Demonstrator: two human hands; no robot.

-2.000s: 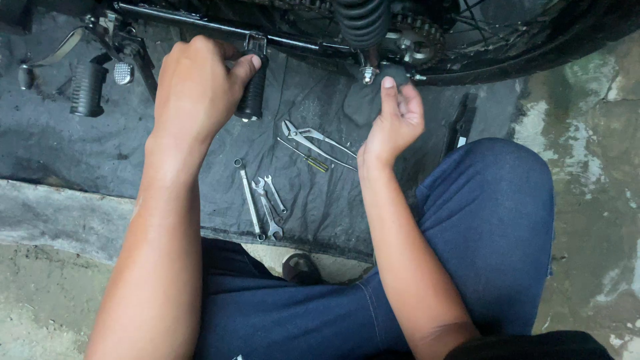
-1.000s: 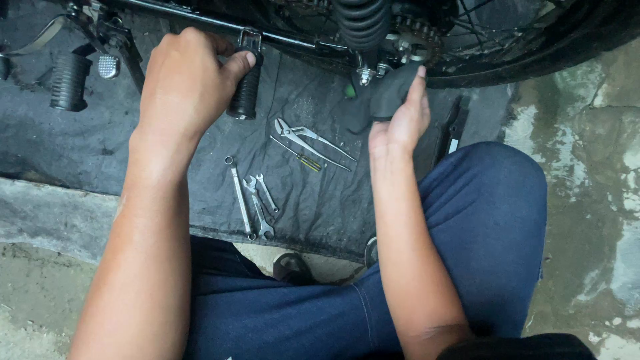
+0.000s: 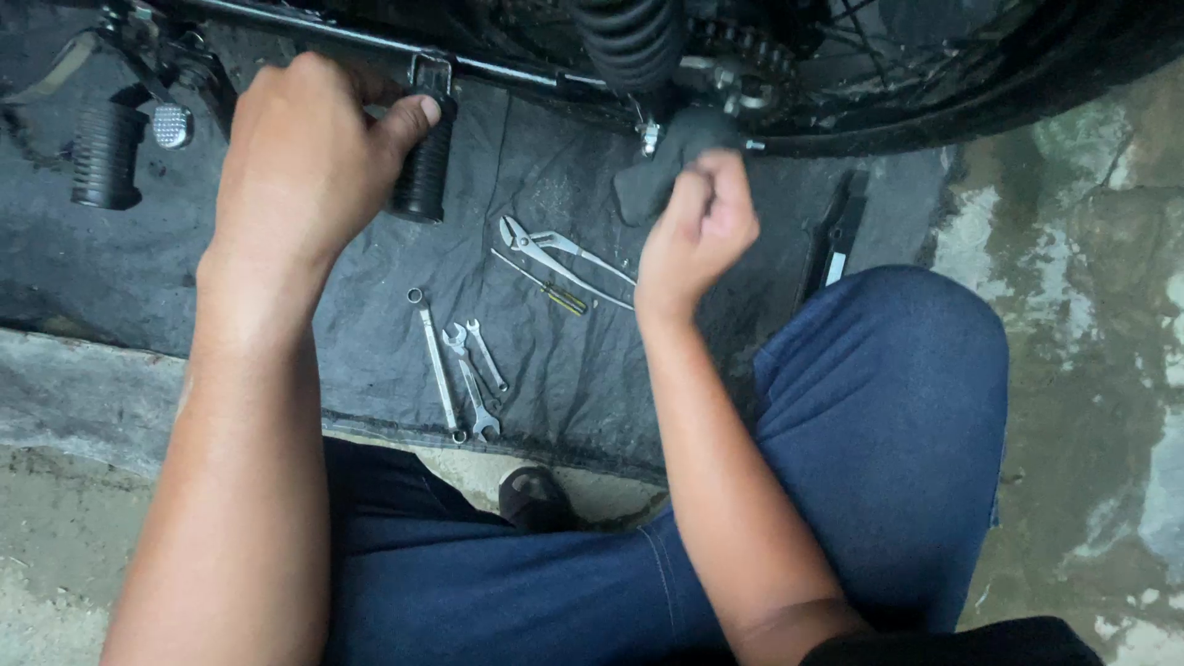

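Note:
My left hand point(image 3: 310, 153) grips the top of a ribbed rubber footpeg point(image 3: 427, 171) on a motorcycle, thumb lying on its bracket end. A dark cloth point(image 3: 671, 162) hangs from the fingers of my right hand point(image 3: 708, 222), which are curled in and slightly blurred. The cloth lies against the lower end of the shock absorber point(image 3: 629, 46), beside a bolt point(image 3: 650, 139) and below the chain point(image 3: 740, 46). Part of the axle area is hidden behind it.
On the dark sheet point(image 3: 370, 370) lie slip-joint pliers point(image 3: 555, 254), a screwdriver point(image 3: 560, 296) and several wrenches point(image 3: 433, 365). The rear tyre point(image 3: 1017, 102) spans the upper right. Another footpeg point(image 3: 106, 155) is at the left. A black tool or part point(image 3: 832, 231) lies near my knee point(image 3: 888, 370).
My right hand's fingers, straighter one second ago, are now curled, and the cloth hangs to their left, nearer the bolt. My left hand stays at the footpeg.

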